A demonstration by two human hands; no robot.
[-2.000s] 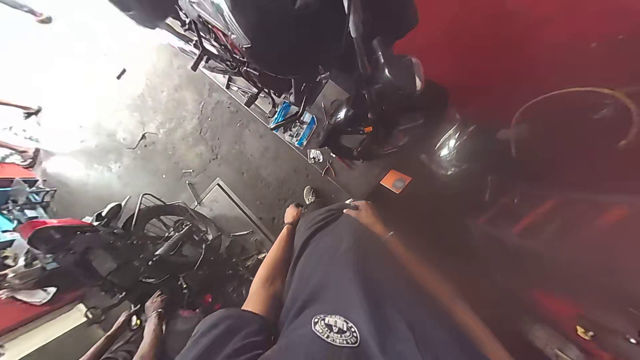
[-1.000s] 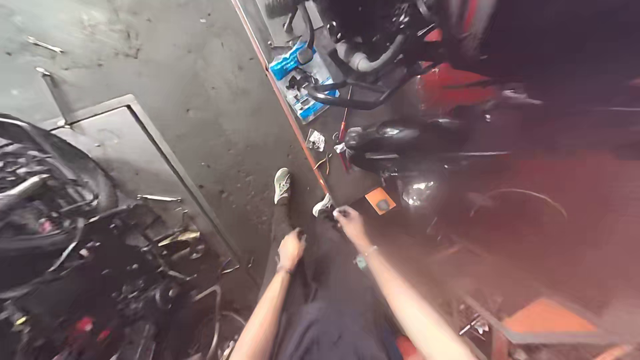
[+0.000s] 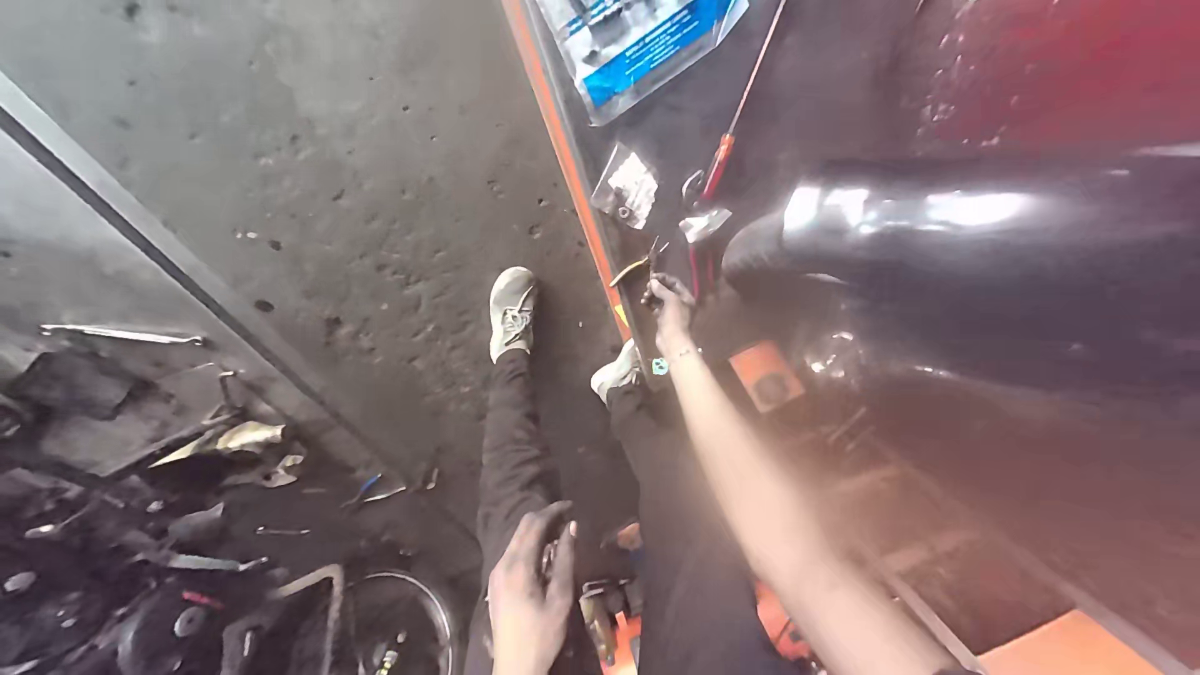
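My right hand [image 3: 670,305] reaches down with bunched fingertips at small pliers [image 3: 637,267] with a yellow handle, on the dark surface just inside an orange edge strip. Whether its fingers are closed on the pliers is unclear. Just above them lies a small clear plastic bag [image 3: 626,186] of small parts. To its right is a red-handled screwdriver [image 3: 719,167] with a long shaft. My left hand [image 3: 536,581] hovers in front of my dark trousers, its fingers curled and apart from the thumb, with nothing visible in it.
A blue and clear package [image 3: 652,56] lies at the top. The orange edge strip [image 3: 562,155] runs past my shoes. At right are a shiny dark cylindrical part [image 3: 900,211] and an orange square item [image 3: 767,375]. A wrench [image 3: 122,334] and motorcycle parts lie at left.
The view has moved closer to the floor and the orange strip. My right hand has reached forward to the pliers, away from my body. My hands are farther apart than before.
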